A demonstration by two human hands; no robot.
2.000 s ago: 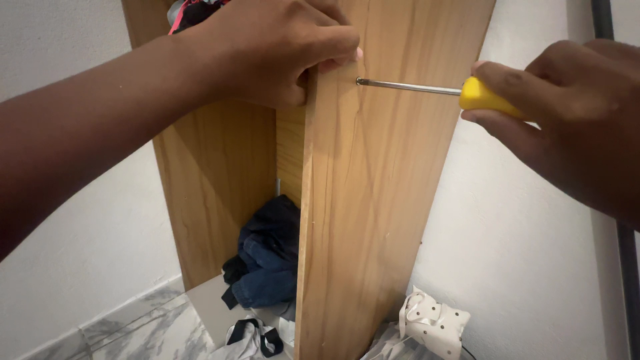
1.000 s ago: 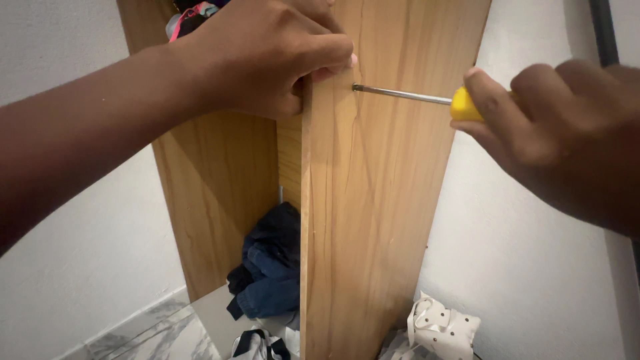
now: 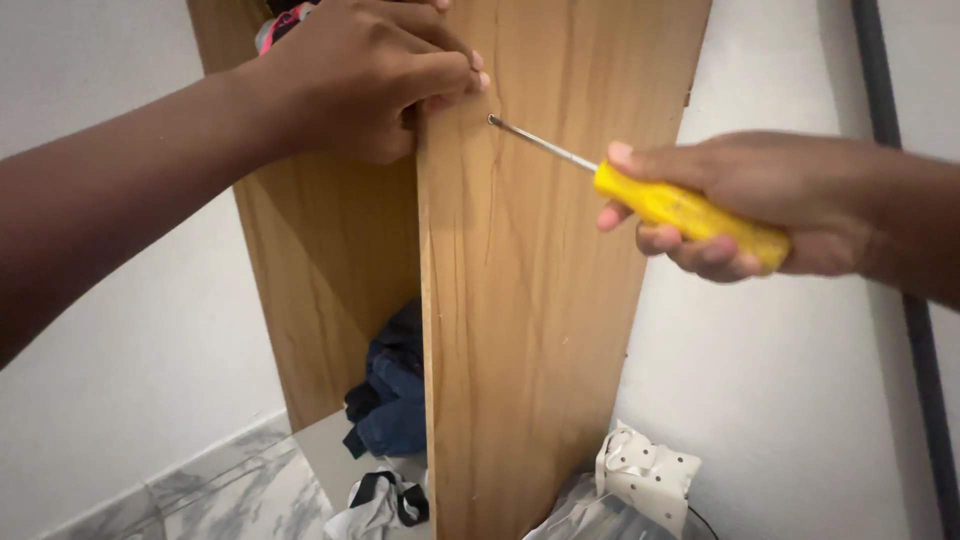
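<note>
A screwdriver with a yellow handle and a metal shank lies in my right hand, the thumb along its top and the fingers curled beneath. Its tip touches a small screw head in the face of a wooden wardrobe side panel, near the front edge. The shank slopes down to the right from there. My left hand grips that front edge just above and left of the screw, its fingertips on the panel's face. What the hidden fingers touch inside cannot be seen.
Dark blue clothing lies inside the wardrobe, with a white and black cloth below. Right of the panel, a spotted white bag rests on clear plastic. A dark vertical pipe or bar stands at the right wall.
My right hand has turned and dropped lower, so more of the yellow handle shows and the shank slopes more steeply. My left hand keeps its hold on the panel edge.
</note>
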